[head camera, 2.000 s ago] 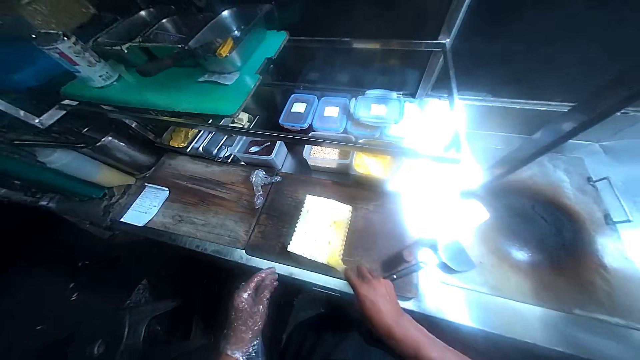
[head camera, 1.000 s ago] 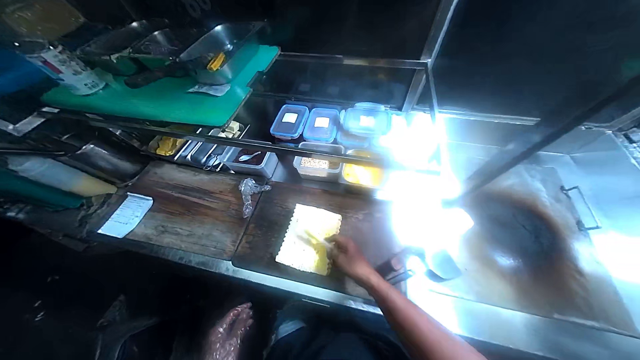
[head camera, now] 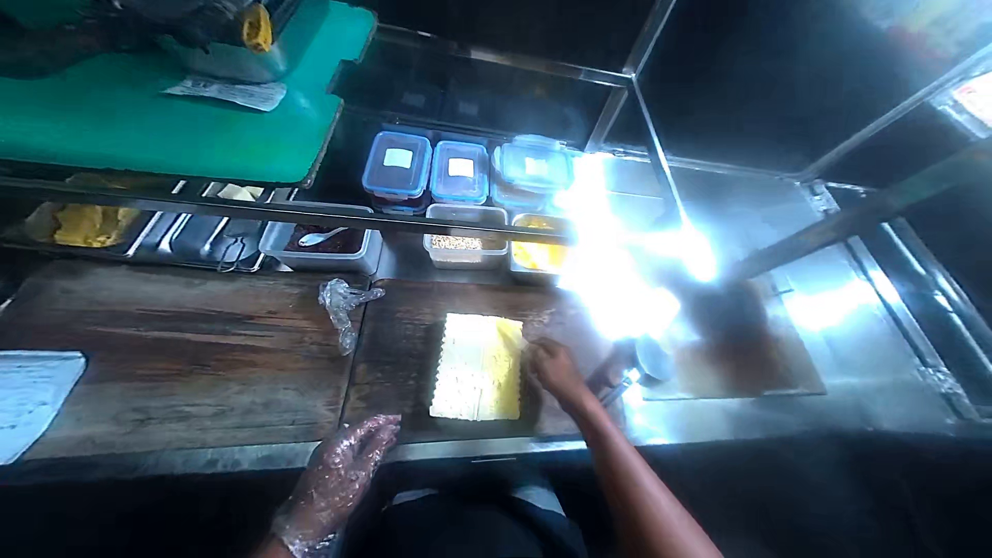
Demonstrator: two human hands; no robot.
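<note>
A rectangular slab of bread (head camera: 473, 372) with ridged edges lies on the right dark wooden board (head camera: 403, 341), yellow spread along its right side. My bare right hand (head camera: 554, 368) is at the slab's right edge, fingers closed around what appears to be a thin, pale spreading utensil, its far end blurred against the yellow spread. My left hand (head camera: 341, 477), in a clear plastic glove, hovers by the counter's front edge, left of the slab, holding nothing. A crumpled clear plastic glove (head camera: 341, 310) lies where the two boards meet.
Behind the boards stand a tub of dark filling (head camera: 322, 252) with a spoon, a tub of grains (head camera: 465, 252) and a tub of yellow spread (head camera: 536, 252). Lidded containers (head camera: 397, 163) stand farther back. Paper (head camera: 35, 395) lies at left. Glare hides part of the steel counter (head camera: 721, 418) near a griddle (head camera: 744, 349).
My right hand has moved from the front right of the bread onto it, then back to its right edge. The yellow area now lies along the bread's right side. The view has moved closer.
</note>
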